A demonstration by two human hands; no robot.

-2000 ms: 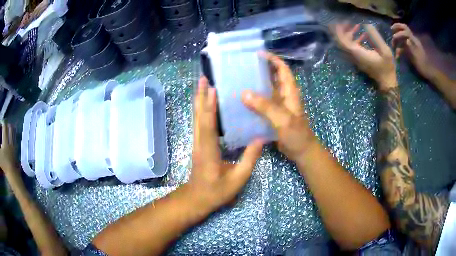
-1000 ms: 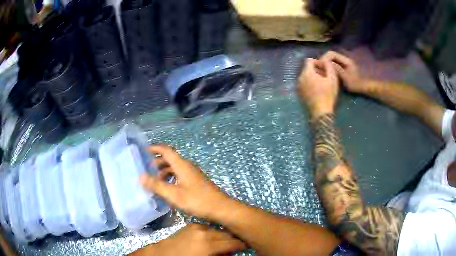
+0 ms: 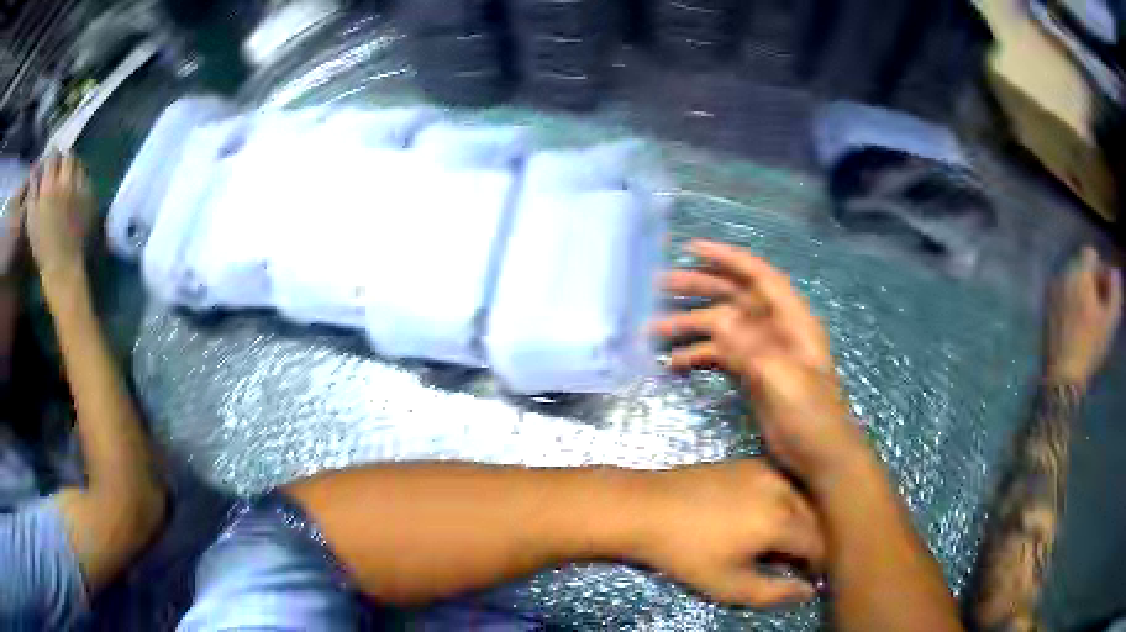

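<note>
A leaning row of several frosted white covers (image 3: 426, 235) lies on bubble wrap, blurred and bright. My right hand (image 3: 753, 327) is just right of the row's end cover (image 3: 562, 266), fingers spread and pointing at it; it holds nothing, and whether the fingertips touch the cover is unclear. My left forearm crosses the lower middle. My left hand (image 3: 741, 531) is low on the wrap beside my right wrist, its fingers curled and partly hidden by my right forearm; I see nothing in it.
A frosted cover with a black housing in shiny film (image 3: 908, 185) lies at the upper right. Dark stacked housings (image 3: 543, 49) stand at the back. Cardboard (image 3: 1050, 111) is at the far right. Another person's hand (image 3: 56, 216) is at left, and a tattooed arm (image 3: 1031, 494) at right.
The unit held in both my hands two seconds ago is let go. My right hand, at the row's end one second ago, now has a small gap or bare contact there. The view has swung left.
</note>
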